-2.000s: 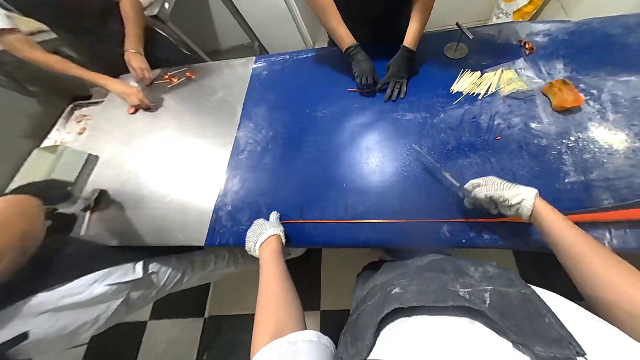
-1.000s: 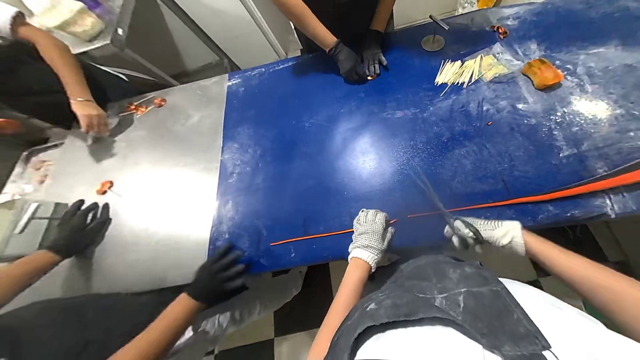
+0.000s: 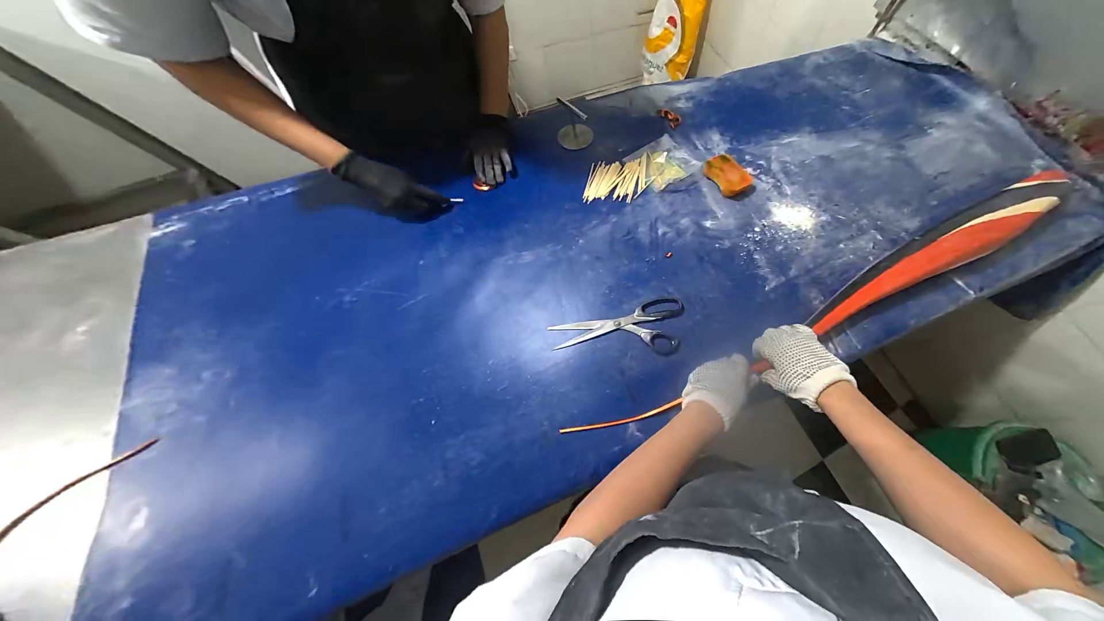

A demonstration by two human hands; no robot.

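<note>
Both my hands wear white knit gloves with a dotted grip. My left hand [image 3: 718, 388] is closed around a thin orange-red candy-like strand [image 3: 621, 421], whose free end lies on the blue tabletop to the left. Beside it, my right hand [image 3: 798, 362] grips the same strand where it widens into a thick red, black and cream striped mass [image 3: 966, 237] on the right. A short red stretch shows between my hands. Scissors [image 3: 616, 324] with black handles lie spread on the table, up and left of my hands, touched by neither.
Across the blue table [image 3: 345, 345], a person in black gloves [image 3: 392, 185] handles a small red piece [image 3: 483, 185]. Thin wooden sticks [image 3: 617, 179], an orange lump [image 3: 729, 176] and a round metal tool [image 3: 575, 135] lie toward the far edge. A dark strand [image 3: 78, 485] lies at left.
The scissors, in my right hand before, now lie on the table. My left hand has moved beside my right on the strand. A separate strand lies far left. The view has shifted right.
</note>
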